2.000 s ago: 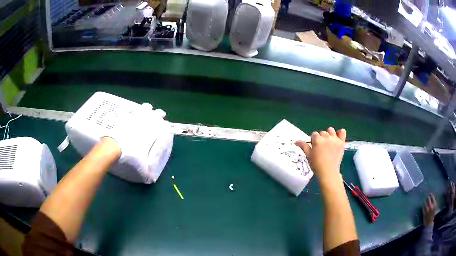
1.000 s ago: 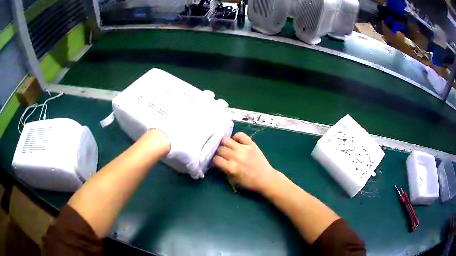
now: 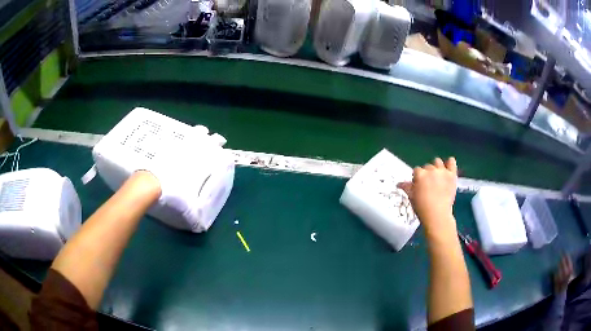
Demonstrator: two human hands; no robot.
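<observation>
A white appliance (image 3: 204,178) with slotted vents lies on the green bench, left of centre. My left hand (image 3: 162,165) is on it; its white glove blends with the white body, so the fingers are hard to make out. My right hand (image 3: 433,194) is bare, at the right edge of a white block (image 3: 370,194) with small dark items on top. Its fingers are bent together over the block; any small part in them is too small to tell.
A second white appliance (image 3: 29,213) stands at far left. Right of my right hand are a red-handled tool (image 3: 485,264), a white box (image 3: 499,220) and a clear tub (image 3: 539,221). Scraps (image 3: 243,241) lie mid-bench. Another person's hand (image 3: 562,275) shows at right.
One second ago my right hand was at the right end of the appliance; now it is back at the white block. My left hand stays on the appliance. The camera view has shifted.
</observation>
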